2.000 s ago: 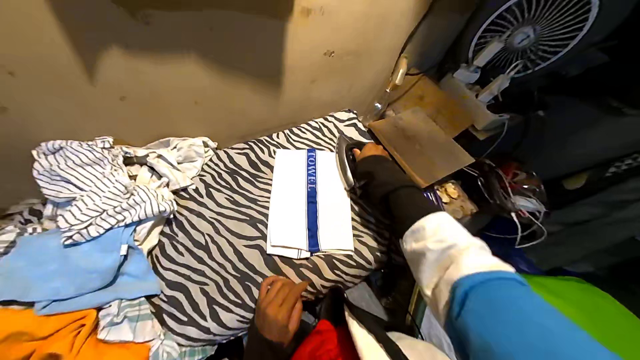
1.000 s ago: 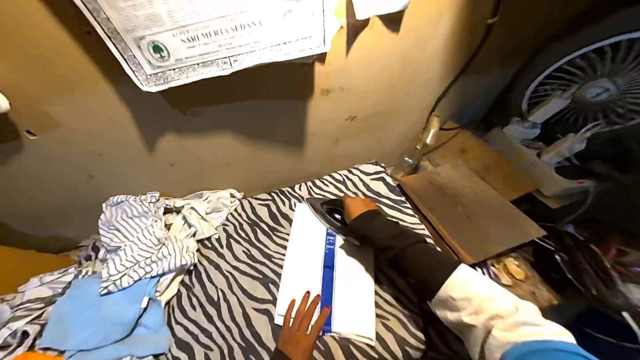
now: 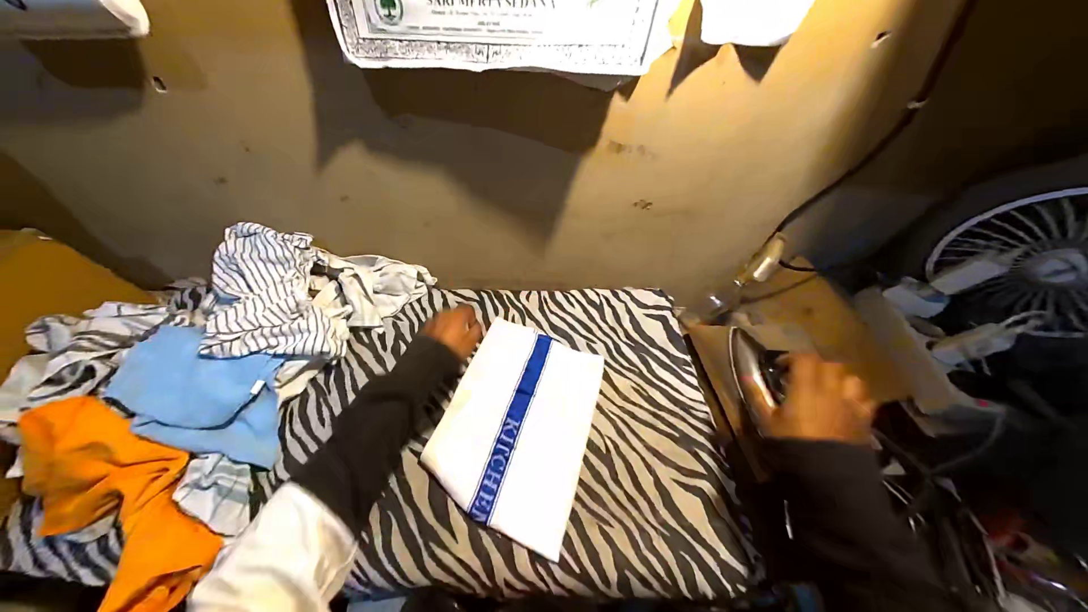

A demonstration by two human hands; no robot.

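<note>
A folded white kitchen towel (image 3: 552,425) with a blue woven stripe lies flat and slightly slanted on a zebra-print padded surface (image 3: 646,510). At the towel's upper left corner is my left hand (image 3: 456,330), its fingers curled; whether it pinches the cloth is unclear. My right hand (image 3: 820,399) is beside the handle of a clothes iron (image 3: 750,370), which stands tilted on the board to the right of the padding. The right hand is blurred, so its grip on the handle cannot be made out.
Crumpled striped cloths (image 3: 272,293), a light blue cloth (image 3: 191,382) and an orange cloth (image 3: 102,476) are heaped at left. A brown board (image 3: 799,319), a power cord (image 3: 875,161) and a fan (image 3: 1045,263) are at right. Behind stands a wall (image 3: 442,204) with papers on it.
The iron has moved right, off the towel onto the board. My left hand has gone from the towel's near part to its far left corner. The towel's visible face now shows different lettering.
</note>
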